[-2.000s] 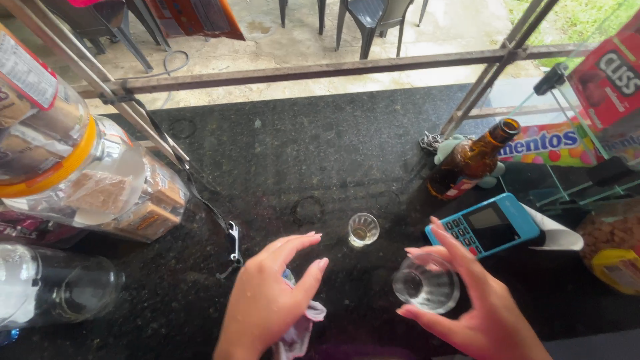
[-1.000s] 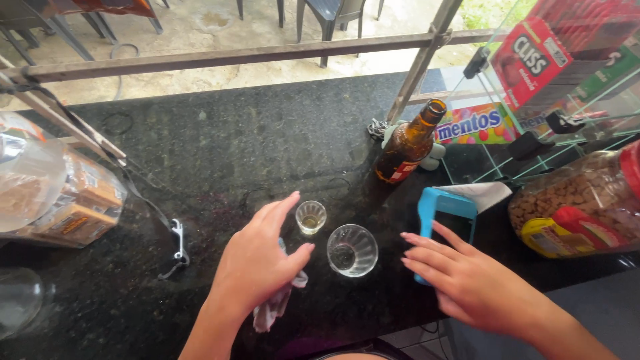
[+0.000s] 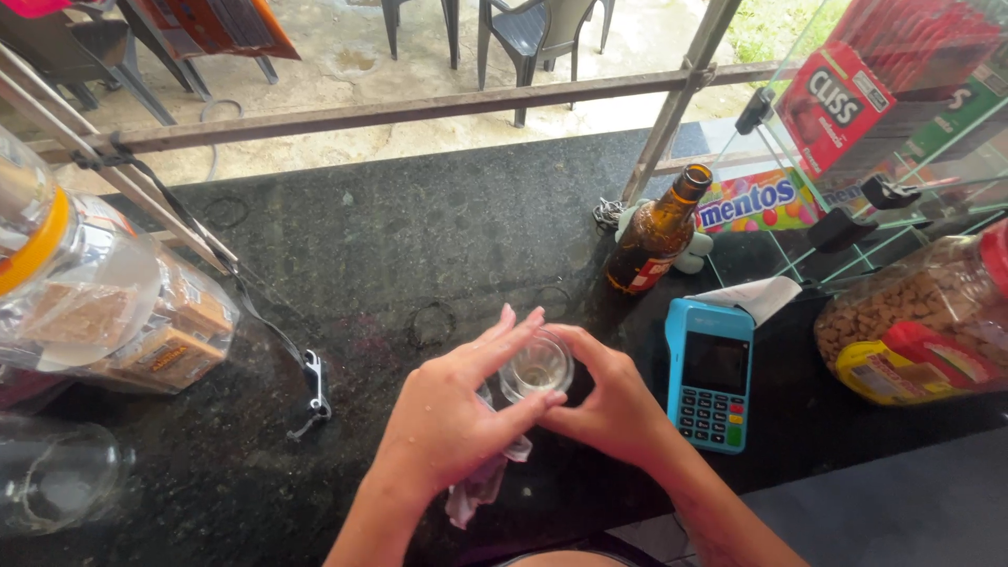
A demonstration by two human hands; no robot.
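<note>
Both hands meet around small clear glasses (image 3: 539,368) over the dark speckled stone counter (image 3: 441,220); one glass seems to sit inside or right against the other, which I cannot tell. My left hand (image 3: 465,402) curves along the left side, its thumb across the near rim. On the right side, my right hand (image 3: 610,394) has its fingers and thumb around the glass. A crumpled pale cloth (image 3: 480,488) lies under my left hand, partly hidden by it. To the right is a blue card payment terminal (image 3: 713,370) with paper at its top.
An open brown glass bottle (image 3: 660,236) stands behind the terminal. Clear jars (image 3: 921,331) flank the counter, the left one (image 3: 63,472) beside packaged sweets (image 3: 150,315). A bottle opener (image 3: 315,386) hangs on a strap. A metal rail (image 3: 441,106) crosses behind; candy boxes (image 3: 835,110) stand right.
My right hand has moved from beside the terminal to the glasses, meeting my left hand. The two glasses stood apart one second ago; now they are together between my hands.
</note>
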